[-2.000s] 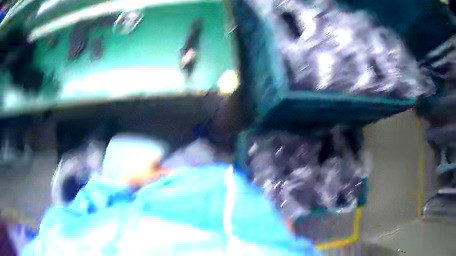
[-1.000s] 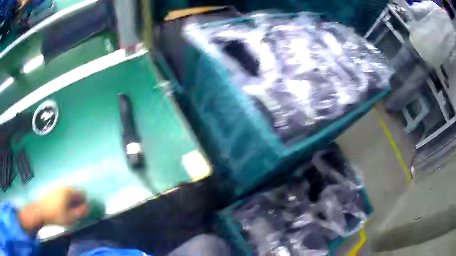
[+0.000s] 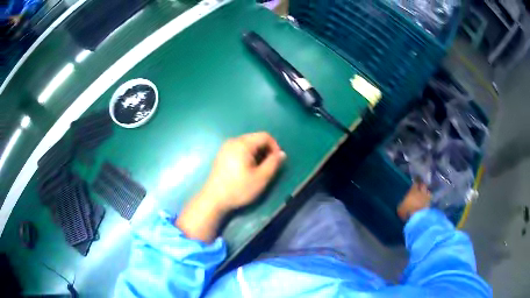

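Observation:
My left hand [image 3: 247, 170] is bare and rests over the green bench [image 3: 197, 75] near its front edge. Its fingers are curled in and nothing shows in them. My right hand [image 3: 414, 201] is at the near side of the lower crate, against clear plastic bags [image 3: 433, 145]. Its fingertips are small and blurred, so I cannot tell if it grips a bag. The bags bulge around dark pieces inside the crate.
A black electric screwdriver [image 3: 290, 75] with a cord lies at the bench's right. A white-rimmed dish [image 3: 134, 103] holds small dark and silver bits. Black slotted grilles [image 3: 119, 189] are piled at left. A teal crate [image 3: 360, 41] stands beyond the bench's right edge.
The view has swung left, so more bench and the grille pile show. My right hand now shows at the lower crate. My left hand appears further in, over the bench.

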